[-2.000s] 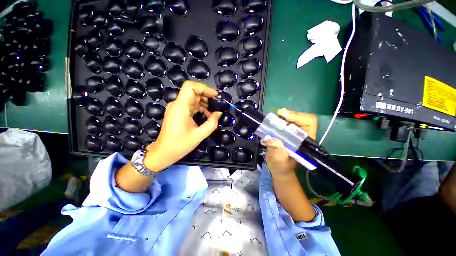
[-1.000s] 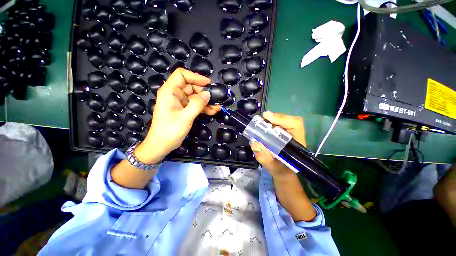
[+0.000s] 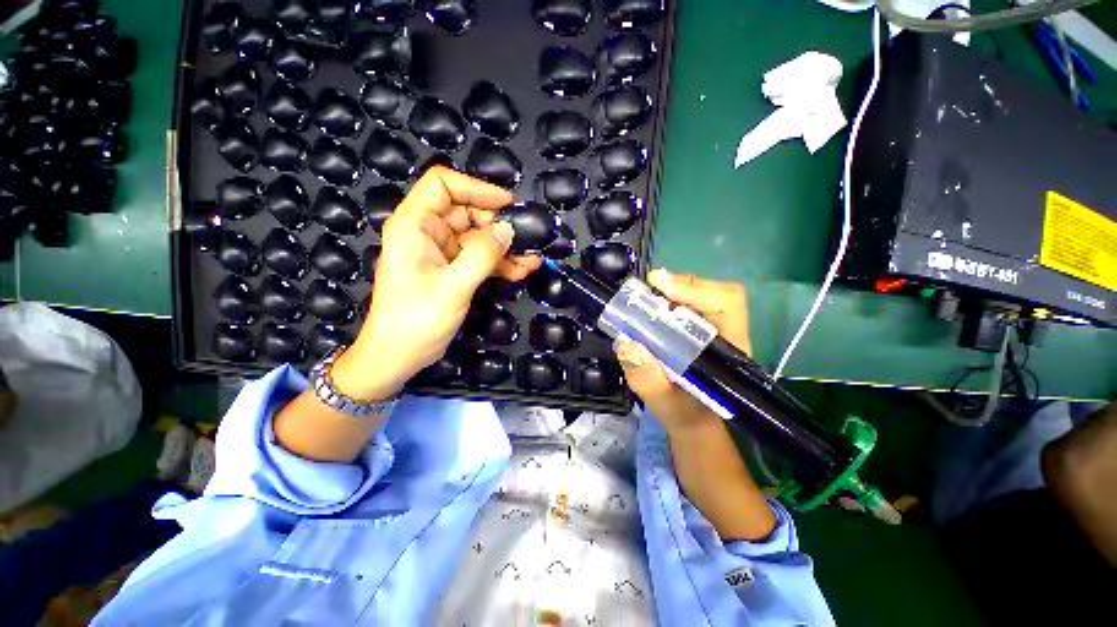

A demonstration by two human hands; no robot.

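My left hand (image 3: 429, 263) pinches a glossy rounded black plastic part (image 3: 532, 228) between thumb and fingers above the tray. My right hand (image 3: 692, 349) is closed around a thick black dispensing syringe (image 3: 766, 410) with a clear labelled sleeve (image 3: 659, 326). Its thin blue needle tip (image 3: 552, 266) points up and left, just below the held part; whether they touch I cannot tell. A green adapter (image 3: 851, 459) sits on the syringe's rear end. The black parts tray (image 3: 472, 49) lies under my hands with many similar parts in rows.
A pile of similar black parts (image 3: 61, 123) lies left of the tray. At right are a crumpled white wipe (image 3: 799, 104), a white cable (image 3: 843, 227) and a black controller (image 3: 980, 184) with a yellow label. A person's arm (image 3: 1088, 472) shows at the right edge.
Since two seconds ago, my left hand has turned the part and moved slightly up and left. The syringe has shifted left and down. Over the last second both hands have barely moved.
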